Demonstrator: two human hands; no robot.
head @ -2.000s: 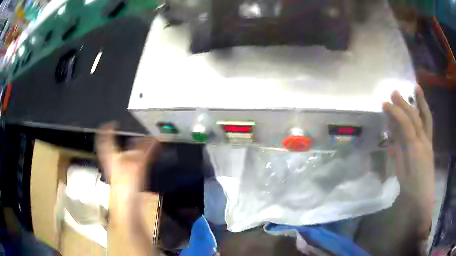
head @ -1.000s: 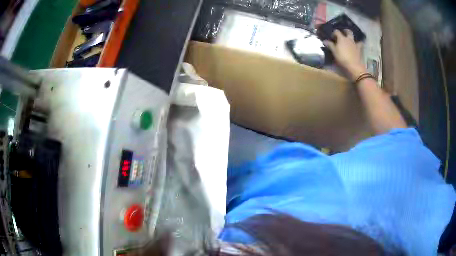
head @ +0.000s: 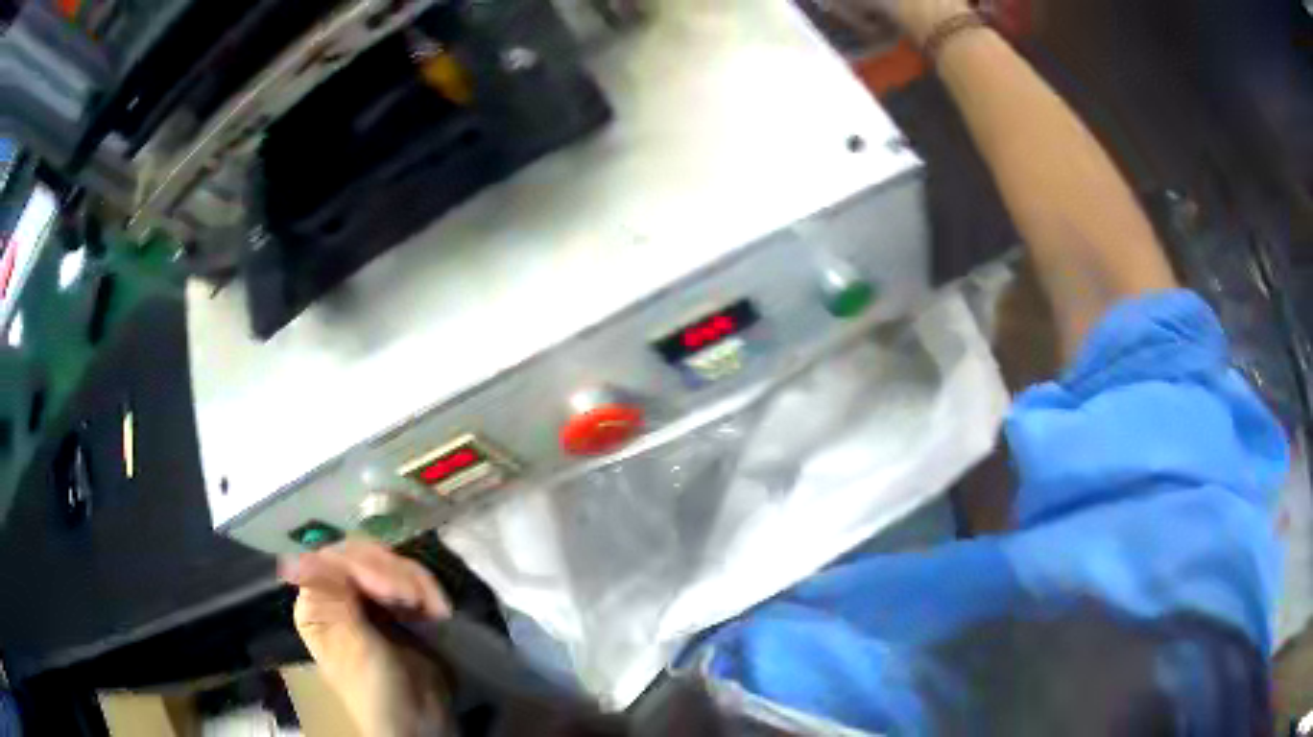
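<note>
The silver-white bench press (head: 634, 238) fills the centre, tilted in view, with a black fixture (head: 418, 159) on top. Its front has a red button (head: 601, 428), two red-digit displays, a right green button (head: 850, 298) and a left green button (head: 382, 521). My left hand (head: 360, 598) is at the press's lower left corner, just below the left green button. It is blurred and no part shows in it. My right hand (head: 910, 17) is cut off by the top edge, by the orange tray (head: 893, 65). Its fingertips and anything held are unclear.
A whitish translucent bag (head: 821, 468) lies across the lap below the press front. A small brown carton (head: 147, 714) is cut off at the bottom left. A black mat (head: 159, 533) with small items lies left of the press. Dark hair crosses the bottom.
The view has swung back from the large right carton to the press. My right hand has left the black part area in that carton for the tray. My left hand now shows.
</note>
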